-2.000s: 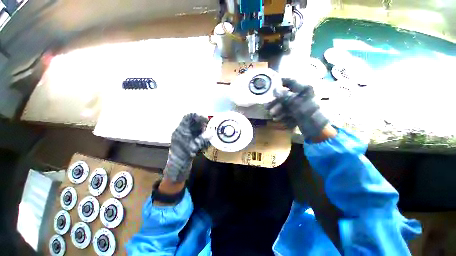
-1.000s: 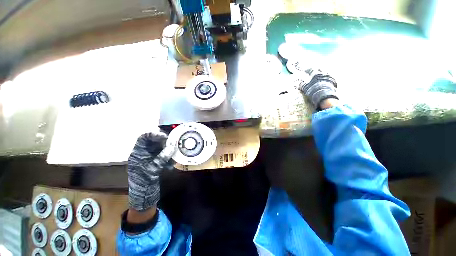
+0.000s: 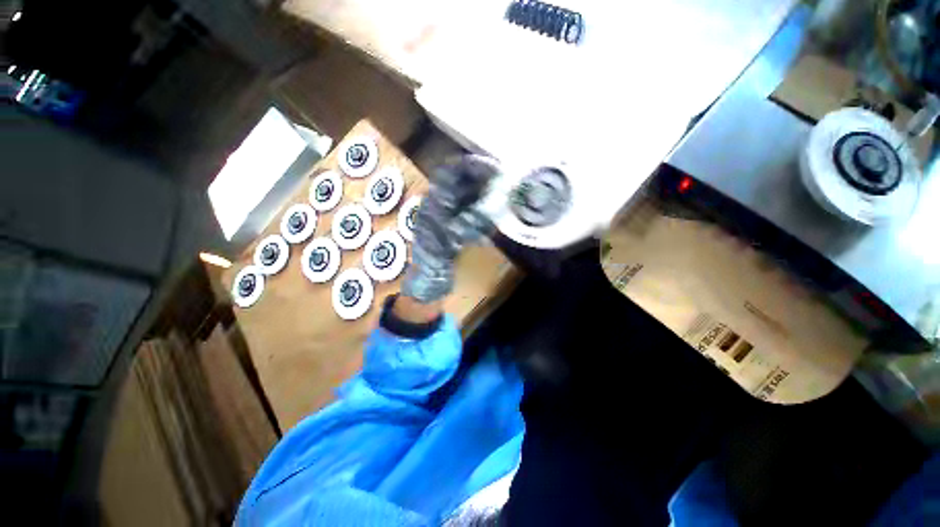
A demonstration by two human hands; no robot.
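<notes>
My left hand (image 3: 449,221), in a grey knit glove, grips the edge of a white disc assembly (image 3: 557,233) with a dark ringed centre. Hand and disc are slightly blurred, near the front edge of the white sheet. Finished disc assemblies (image 3: 351,225) lie in rows on the brown cardboard sheet (image 3: 299,355) at the left. Another disc assembly (image 3: 868,165) sits on the grey metal machine table (image 3: 744,170) at the right. My right hand is not in view.
A black insert stack (image 3: 545,19) lies on the white sheet (image 3: 618,82). A tan cardboard pad (image 3: 737,314) sticks out from the machine table's front. A white box (image 3: 266,170) stands beside the cardboard sheet. Cardboard (image 3: 170,432) stands at lower left.
The view has turned left towards the rows of discs. My left hand has carried its disc left, away from the cardboard pad. My right hand, at the loose discs before, has left the picture.
</notes>
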